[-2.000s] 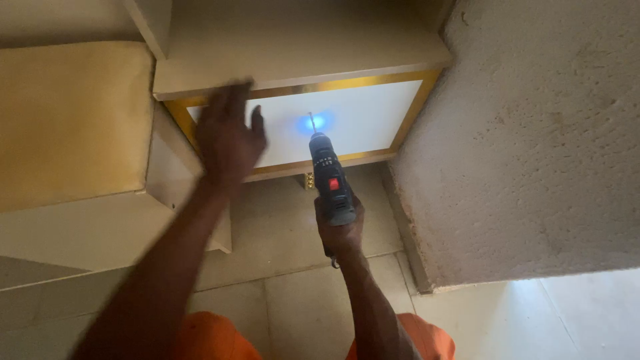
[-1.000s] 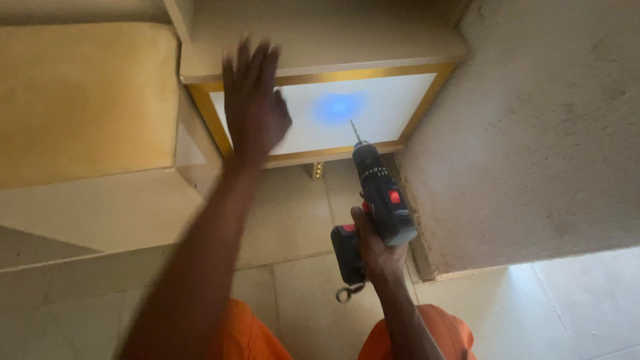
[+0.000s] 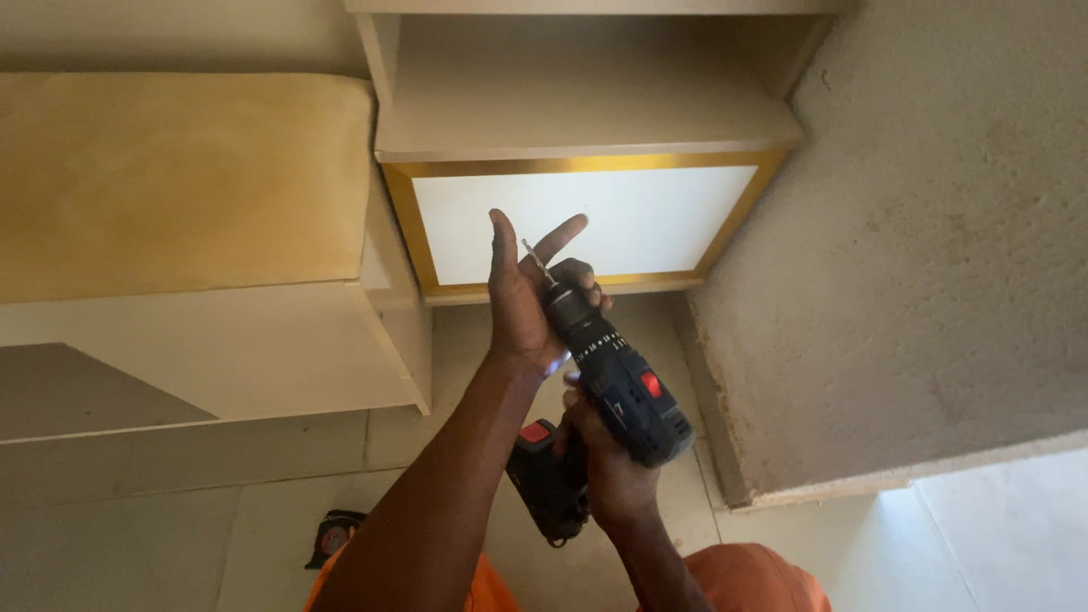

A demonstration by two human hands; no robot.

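Observation:
My right hand grips the handle of a black cordless drill with red details, its battery pack jutting to the left. A twist drill bit in the chuck points up and left. Beside the chuck is my left hand, palm turned up, thumb and forefinger spread and the other fingers curled behind the chuck; whether they touch it cannot be told. Beyond both hands is a white drawer front with a gold-coloured border. A small dark dot shows on the white panel.
An open shelf lies above the drawer front. To the left stands a bench with a yellow cushion. A rough plastered wall closes the right side. A tape measure lies on the tiled floor by my left forearm.
My left hand has come down from the drawer front's left side to the drill's chuck. The drill's bit, near the white panel earlier, has drawn back and tilts further left.

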